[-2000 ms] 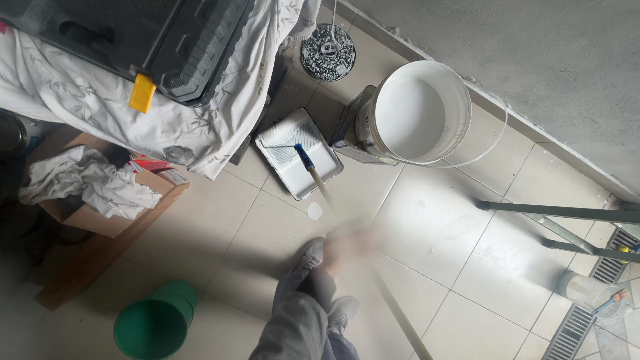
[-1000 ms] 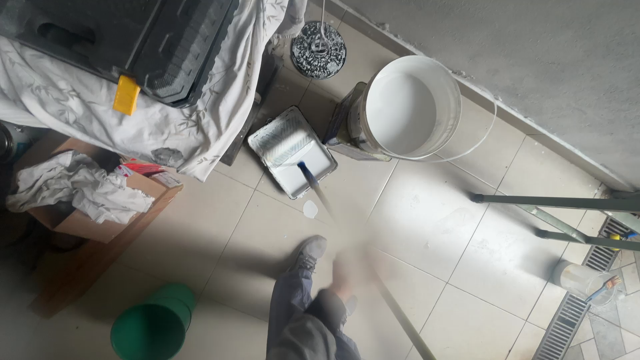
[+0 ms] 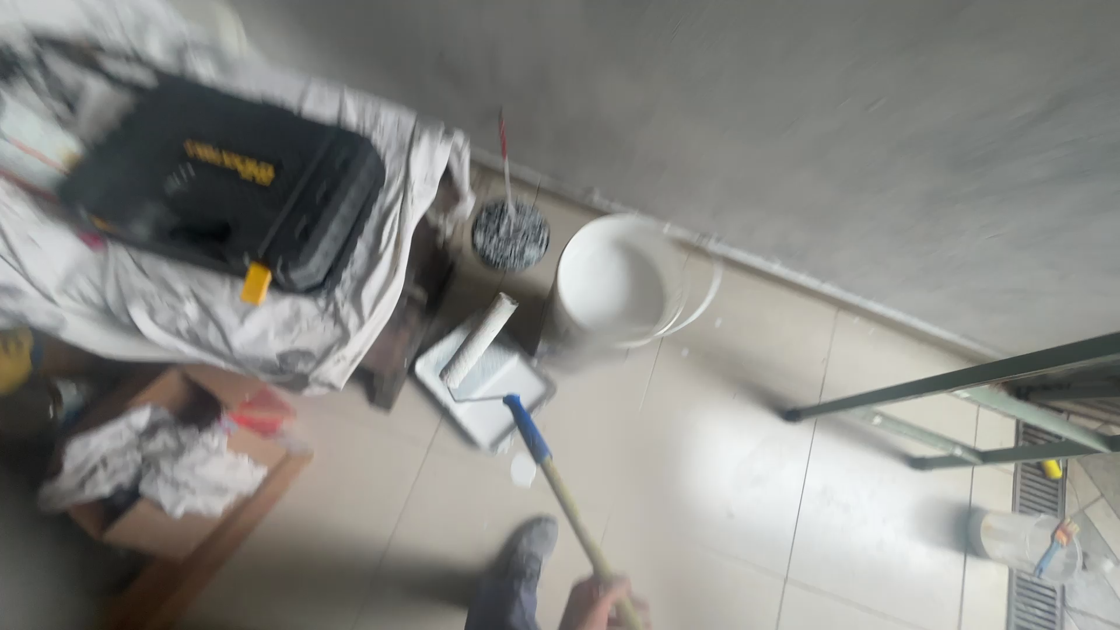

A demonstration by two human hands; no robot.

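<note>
One hand (image 3: 604,604), at the bottom centre, grips the pole (image 3: 573,516) of a paint roller; it looks like my right hand. The pole runs up to a blue grip, and the white roller sleeve (image 3: 479,341) is over the white paint tray (image 3: 499,420); blur hides whether the two touch. Behind the tray stands a white bucket (image 3: 612,271) of white paint, its wire handle down to the right. A round, paint-spattered thing (image 3: 510,234) with an upright rod is left of the bucket. My other hand is out of the frame.
A cloth-covered surface (image 3: 306,341) bears a black tool case (image 3: 227,184) at upper left. Below it, a cardboard box (image 3: 149,529) holds crumpled cloth or paper. Green metal legs (image 3: 962,381) stand at right, near a small tub (image 3: 1019,534) and a floor grate (image 3: 1039,490). A grey wall (image 3: 787,131) runs behind.
The roller sleeve now shows clearly, raised toward the tray's far corner, where before it lay lower in the tray. The view has tilted up toward the wall, and the green bucket is out of frame.
</note>
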